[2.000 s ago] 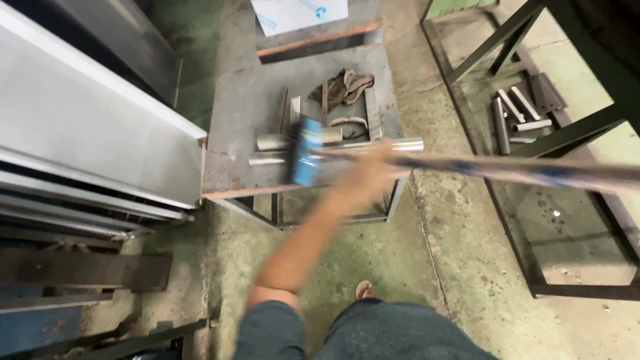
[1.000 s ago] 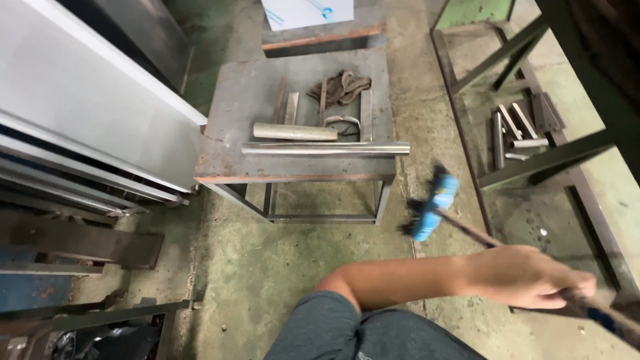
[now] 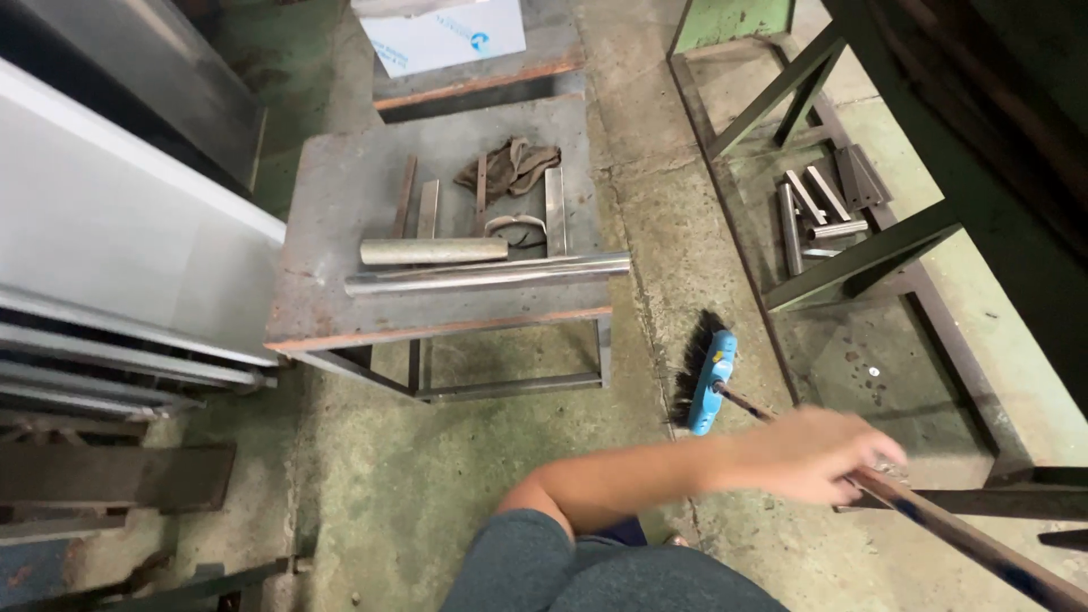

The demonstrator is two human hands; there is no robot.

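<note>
My left hand (image 3: 820, 459) reaches across from the left, palm down and a little blurred, around the wooden handle of a push broom (image 3: 960, 523). The handle runs out of view at the lower right. Its blue head with dark bristles (image 3: 712, 382) is at the concrete floor, right of a metal table (image 3: 327, 306). My right hand is out of view. On the table lie a long shiny metal tube (image 3: 484, 276), a shorter dull tube (image 3: 433, 251), several flat metal bars (image 3: 555, 208), a curved metal piece (image 3: 514, 223) and a crumpled brown cloth (image 3: 514, 168).
A green metal frame (image 3: 816, 263) stands at the right, with several short tubes and plates (image 3: 790, 229) lying inside it. White panels (image 3: 127, 195) and metal profiles (image 3: 119, 348) line the left. Behind the table, a film-covered sheet-metal piece (image 3: 446, 38) rests on another metal surface (image 3: 552, 42).
The broom head has moved from over the table's front edge to the floor at its right. My left hand has moved right with the handle.
</note>
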